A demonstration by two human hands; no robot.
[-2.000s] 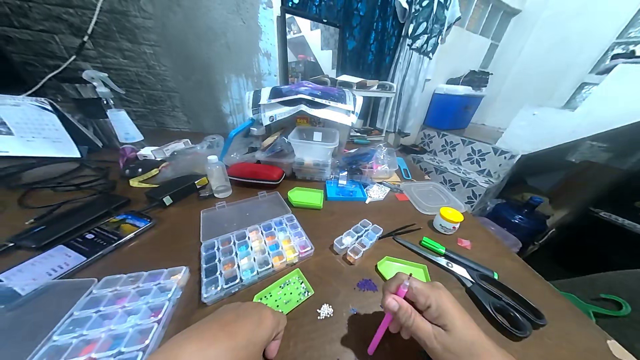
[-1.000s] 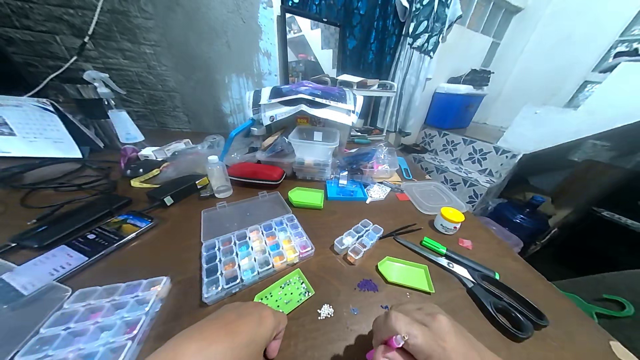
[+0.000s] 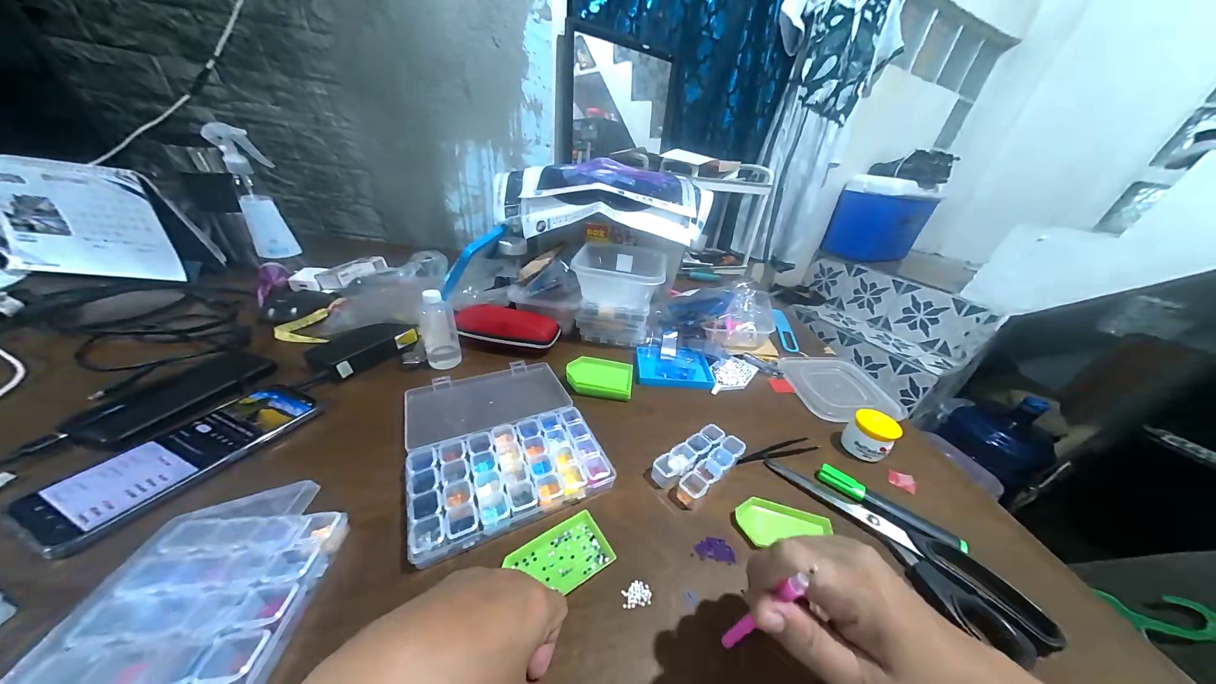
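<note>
My right hand (image 3: 826,598) grips a pink pen-shaped tool (image 3: 765,613), its lower end near the brown tabletop. An empty-looking green tray (image 3: 781,522) lies just beyond that hand. My left hand (image 3: 475,627) rests at the near edge of a green tray (image 3: 562,553) with small dark and pale beads; its fingers are mostly hidden, so its hold cannot be told. Between the hands are a small pile of white beads (image 3: 636,595) and purple pieces (image 3: 714,550). An open compartment box (image 3: 508,475) with coloured beads stands behind the left hand, and a cluster of small lidded containers (image 3: 698,464) lies further right.
Large black-handled scissors (image 3: 921,560) and a green-capped marker (image 3: 891,505) lie right of my right hand. Behind them stands a yellow-lidded jar (image 3: 870,435). Another compartment box (image 3: 190,598) and a phone (image 3: 171,465) lie left. A bottle (image 3: 439,331) and red case (image 3: 508,327) stand behind.
My right hand, with the pink tool in it, first moved down toward me, then lifted back away from me toward the green tray. The left hand has stayed almost still.
</note>
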